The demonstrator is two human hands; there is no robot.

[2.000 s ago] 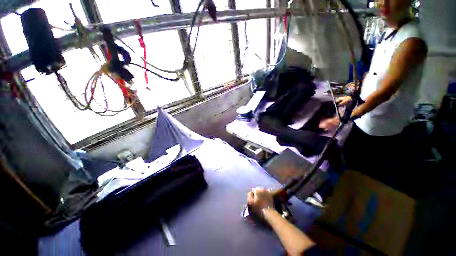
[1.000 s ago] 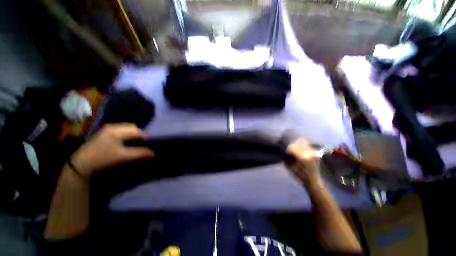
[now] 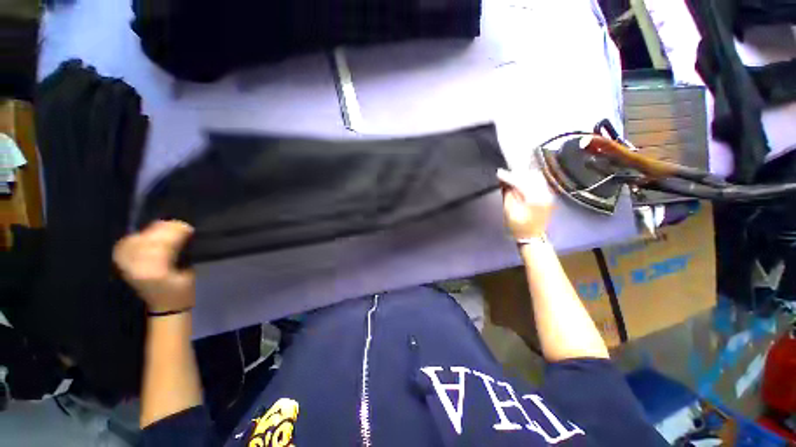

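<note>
A long black sleeve-like panel (image 3: 340, 188) lies spread across the near part of the lilac-covered table (image 3: 428, 249). My left hand (image 3: 159, 260) grips its wider left end at the near corner, fingers closed over the cloth. My right hand (image 3: 524, 202) is at its narrower right end, fingertips pinching the near corner. The steam iron (image 3: 586, 170) stands just right of my right hand, untouched, with its silver tip and orange-brown handle showing. Its dark hose runs off to the right.
A thick black stack (image 3: 305, 30) lies at the far side. Loose black layers (image 3: 92, 175) hang over the left edge. A pale strip (image 3: 346, 92) lies mid-table. The ribbed iron rest (image 3: 668, 127) is at right, above a cardboard box (image 3: 655, 284).
The view has tilted down. The black panel, blurred and narrow between my hands a second ago, is now spread wider on the table. Two seconds ago my right hand was at the iron.
</note>
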